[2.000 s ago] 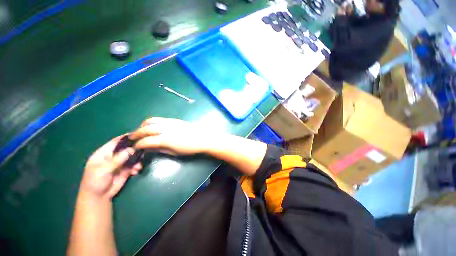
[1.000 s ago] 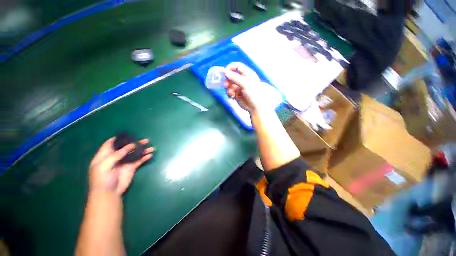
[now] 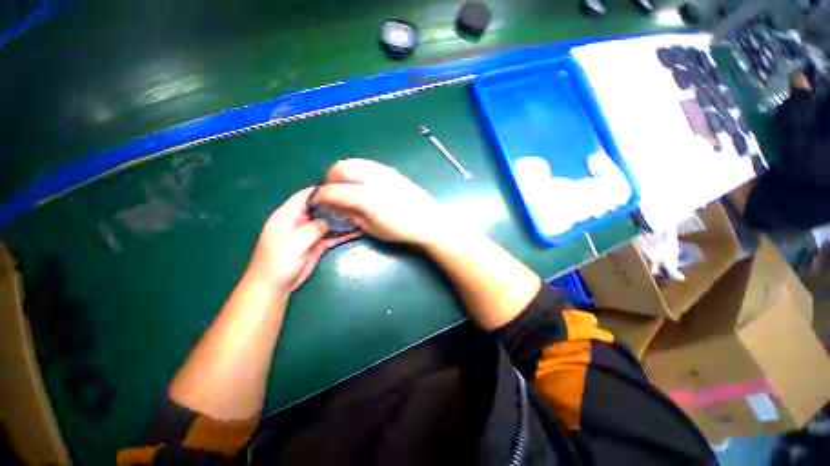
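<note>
My left hand (image 3: pixel 289 244) holds a round black housing (image 3: pixel 329 217) above the green bench, left of the picture's middle. My right hand (image 3: pixel 378 202) is over the same housing, its fingers on the top face and rim. The fingers cover much of the housing. A greyish, see-through surface shows inside the rim; whether a disc is seated there I cannot tell. The blue tray (image 3: pixel 542 109) lies to the right, with a loose pile of white discs (image 3: pixel 569 196) at its near end.
A thin silvery tool (image 3: pixel 446 152) lies left of the tray. Black units (image 3: pixel 399 38) stand beyond the blue strip (image 3: pixel 300 105). Dark pieces lie on a white sheet (image 3: pixel 628 118). Cartons (image 3: pixel 623 278) stand at lower right, another carton (image 3: pixel 20 364) at far left. A person's dark sleeve (image 3: pixel 792 164) shows at right.
My right hand has come back from the tray, where it held a translucent disc, to the housing in my left hand. The view has shifted left, showing dark housings at far left.
</note>
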